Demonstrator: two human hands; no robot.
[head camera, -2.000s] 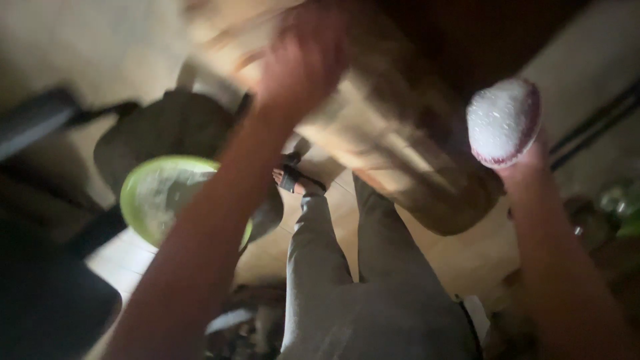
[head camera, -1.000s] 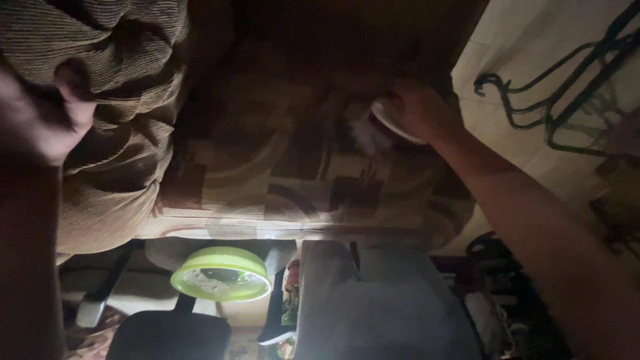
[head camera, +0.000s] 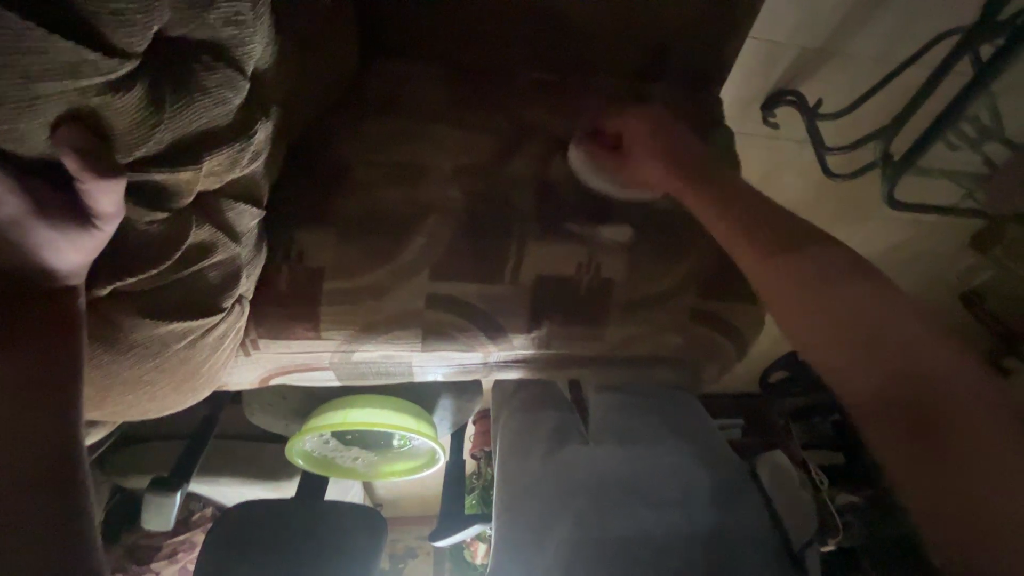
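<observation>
My right hand (head camera: 640, 152) is closed around a scrubbing brush (head camera: 604, 176) with a pale, rounded rim, held at the patterned sofa seat (head camera: 480, 264). A small whitish patch of foam (head camera: 600, 231) lies on the fabric just below it. At the left edge my left hand (head camera: 56, 208), partly out of view, has its thumb raised and rests on or just over the ribbed, tufted brown armrest (head camera: 184, 208); its palm seems to hold nothing. Below the seat's front edge stands a lime-green basin (head camera: 364, 412) with sudsy water (head camera: 344, 448) inside.
A dark chair (head camera: 292, 536) stands below the basin. A curled black metal frame (head camera: 888, 152) is on the tiled floor at the upper right. My legs in grey trousers (head camera: 616, 472) are against the seat's front. Dark clutter with a pale cord (head camera: 820, 488) lies at the lower right.
From one second ago, my right hand with the brush has moved farther back on the seat. Two seconds ago it held the foamy brush raised at the right. The view has swung considerably since then.
</observation>
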